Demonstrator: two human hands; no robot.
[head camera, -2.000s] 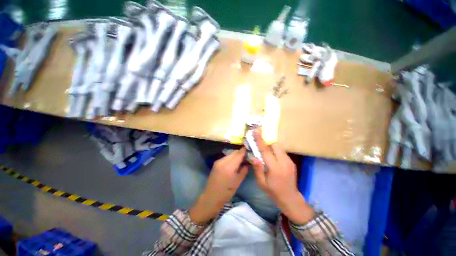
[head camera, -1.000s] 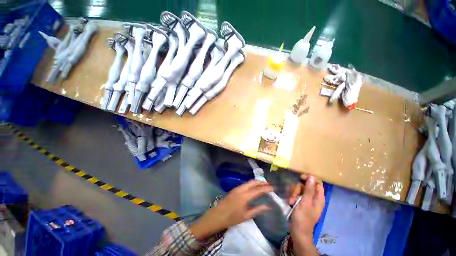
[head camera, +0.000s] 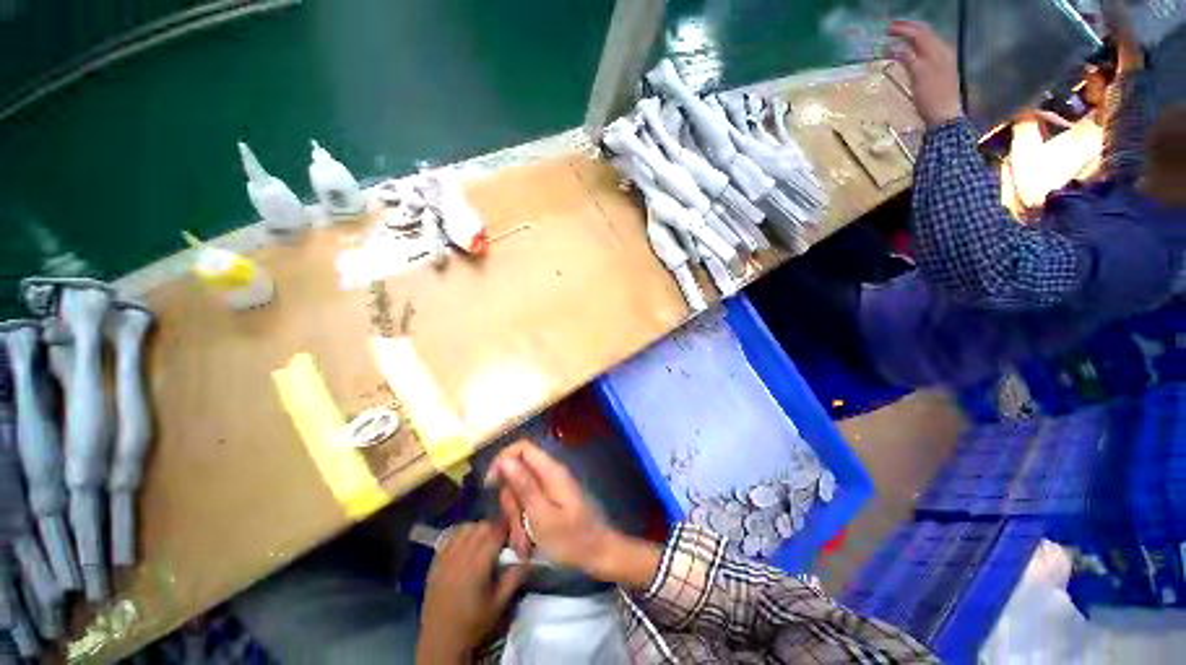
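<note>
My left hand (head camera: 464, 587) is over the lap below the bench edge, fingers curled around a grey-white stem part (head camera: 427, 534); one end shows left of the hand, and a whitish bit shows between the hands. My right hand (head camera: 553, 509) is just right of it, fingers bent and close to the left fingers; whether it holds something small is hidden. On the bench, a whitish oval patch (head camera: 375, 426) lies between two yellow tape strips (head camera: 319, 429). The blue-rimmed bin (head camera: 817, 448) beside me holds several small grey-white oval pieces (head camera: 761, 513).
Stem parts lie in rows at left (head camera: 85, 416) and right (head camera: 709, 169). A yellow-topped bottle (head camera: 232, 276), two white squeeze bottles (head camera: 271, 192) and a whitish bundle (head camera: 449, 214) stand or lie along the back. Another person's checked sleeve (head camera: 995, 227) reaches over the bench at right.
The view has swung right, showing the bin's oval pieces and the neighbouring person. My hands have come together over the stem; a second ago they were apart.
</note>
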